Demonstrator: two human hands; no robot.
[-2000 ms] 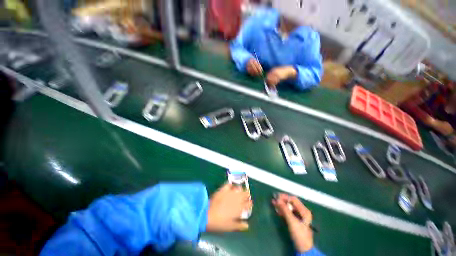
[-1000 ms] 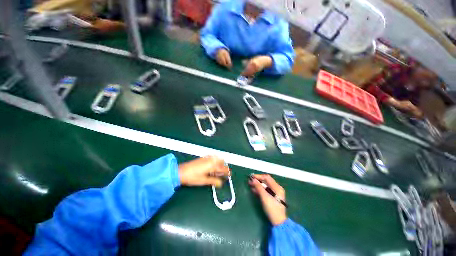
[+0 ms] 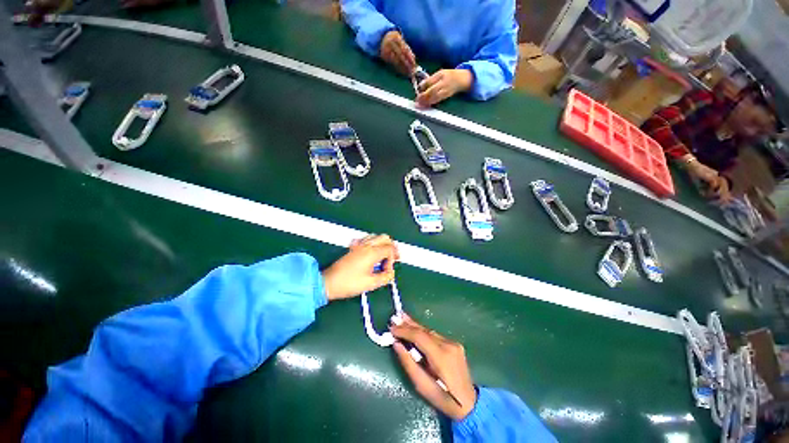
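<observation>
A white coiled cable (image 3: 369, 317) lies as an open oval loop on the glossy green surface (image 3: 259, 346). My left hand (image 3: 362, 267) holds its far end; the fingers cover most of the blue-and-white label there. My right hand (image 3: 434, 363) holds a thin dark pen-like tool (image 3: 448, 391), its rear end pointing back towards the wrist. The right fingertips are at the loop's near right end. The tool's tip is hidden by the fingers. The cable's connector cannot be made out.
Single loops (image 3: 425, 201) lie scattered on the green belt behind a pale rail (image 3: 519, 281). A cable pile (image 3: 722, 372) is at the right edge. A red tray (image 3: 616, 143) sits on the far side. A person in blue (image 3: 432, 39) and one in plaid work opposite. A grey post stands left.
My right hand has moved left to the loop's near end, with the tool still in it. My left hand stays on the far end. The view has shifted, and belt loops appear further up and left.
</observation>
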